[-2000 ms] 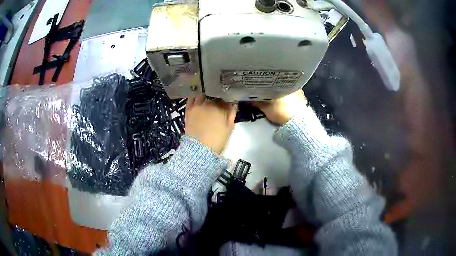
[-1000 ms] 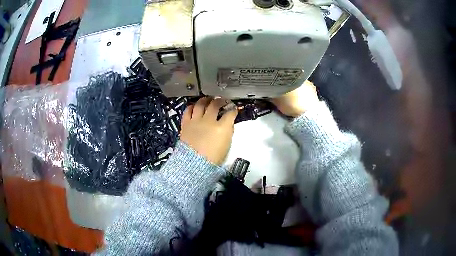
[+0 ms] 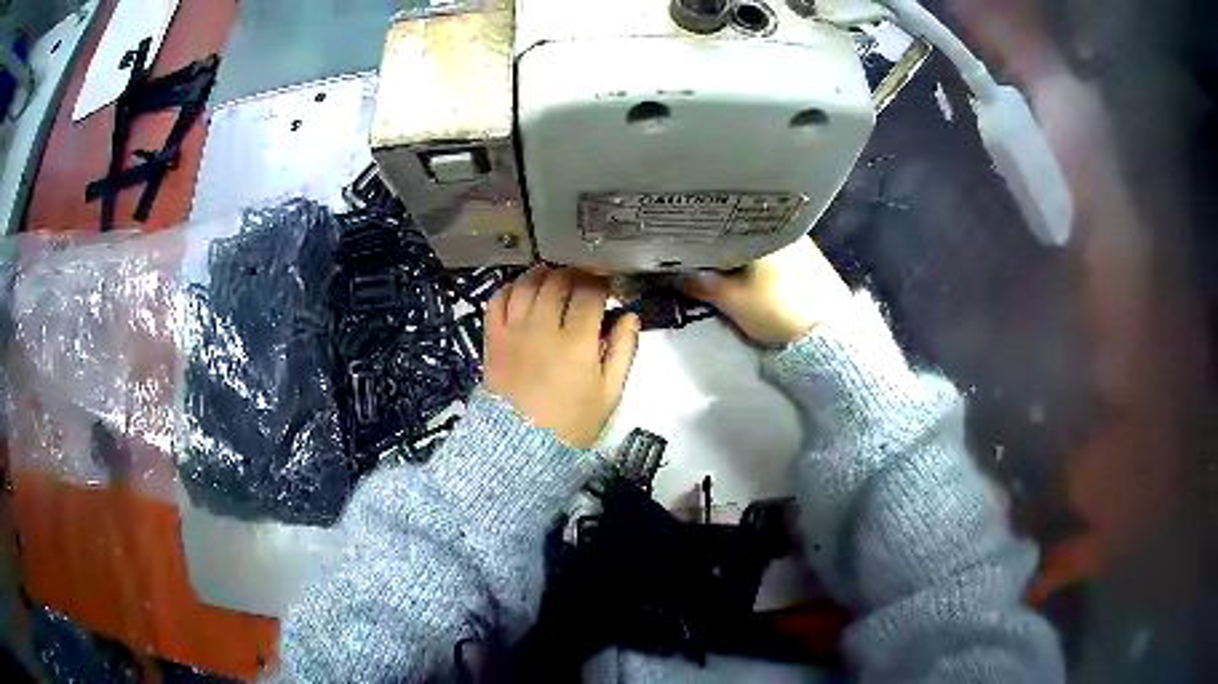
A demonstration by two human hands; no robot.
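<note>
A black strap piece (image 3: 661,307) lies under the front of the off-white sewing machine head (image 3: 688,147). My left hand (image 3: 554,350) is at its left end, palm down, with the fingertips under the head's lower edge; whether they grip the piece cannot be told. My right hand (image 3: 768,297) is at its right end with the fingers on it, partly hidden by the head. The needle area is mostly hidden. Black strap assemblies (image 3: 655,568) with buckles bunch at the table edge near my body.
Loose black buckles (image 3: 394,321) are heaped left of the machine, beside a clear plastic bag (image 3: 261,361) of buckles. Crossed black straps (image 3: 140,134) lie at the upper left. A white lamp (image 3: 1026,160) hangs at the upper right. Dark material (image 3: 935,281) is at the right.
Compared with two seconds ago, my left hand is slightly further left with its thumb apart from the fingers. My right hand moved right and up, then slightly back left.
</note>
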